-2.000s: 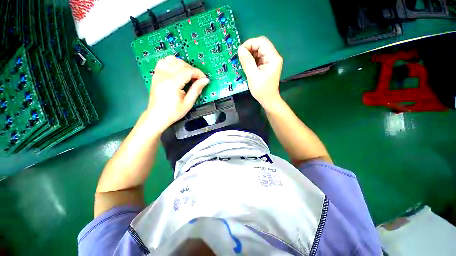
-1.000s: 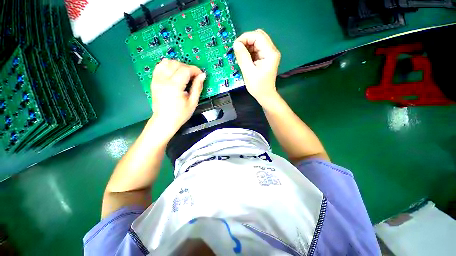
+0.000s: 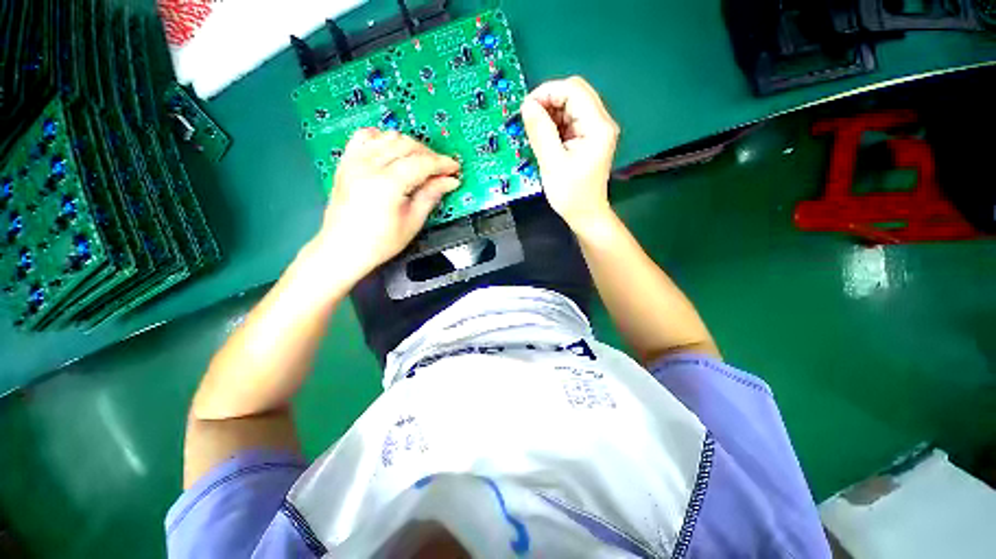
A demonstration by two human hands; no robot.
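A green circuit board panel (image 3: 453,104) with blue, black and red parts lies on a black board holder (image 3: 457,263), whose slotted end points toward me and whose pronged bar shows at the far edge. My left hand (image 3: 388,197) is over the panel's near left part, thumb and fingertips together near the middle; whether they pinch a small part cannot be told. My right hand (image 3: 573,142) is at the panel's right edge, fingers curled with the thumb against them; anything inside is hidden.
Green stacked boards (image 3: 98,197) lean at the left, with a small separate board (image 3: 201,122) beside them. A white component sheet (image 3: 246,38) with red marks lies beyond. Black spare holders (image 3: 814,44) are at the far right, above a red stool (image 3: 874,180).
The view has shifted slightly. My left hand's fingertips have come closer together and its fingers lie flatter over the panel. My right hand stays at the panel's right edge.
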